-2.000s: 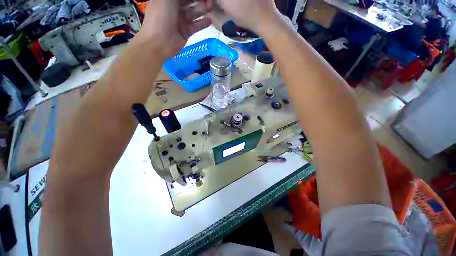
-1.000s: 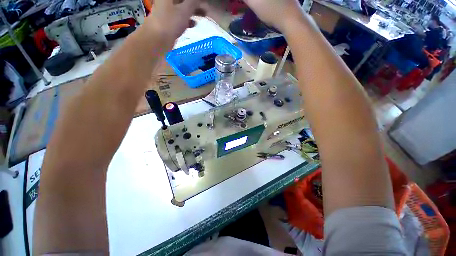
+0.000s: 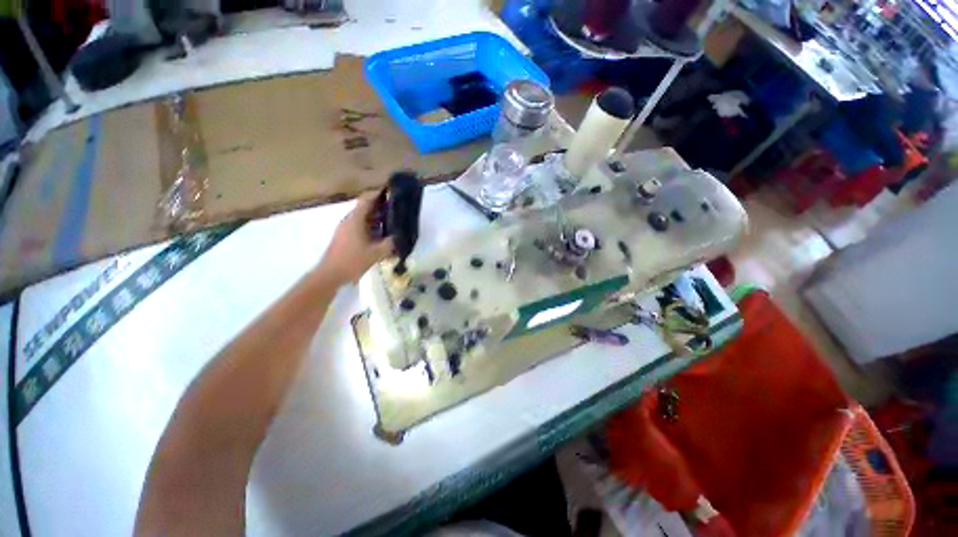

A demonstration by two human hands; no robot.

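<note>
The cream sewing machine (image 3: 473, 278) stands on the white table, its display and needle light lit. My left hand (image 3: 359, 239) is behind the machine head's left end, with its fingers around a dark thread cone (image 3: 377, 214). The black upright handle (image 3: 403, 215) partly hides the cone and fingertips. My right hand is not in view.
Behind the machine are a blue basket (image 3: 436, 133), a glass bottle (image 3: 509, 147) and a cream thread cone (image 3: 597, 136). Purple-handled snips (image 3: 599, 336) lie in front of the machine. Orange-red cloth (image 3: 735, 409) and an orange basket (image 3: 880, 472) are at lower right.
My left hand has come down from the top edge to the dark thread cone. My right hand and forearm have left the picture. The view has shifted, with the machine now further right.
</note>
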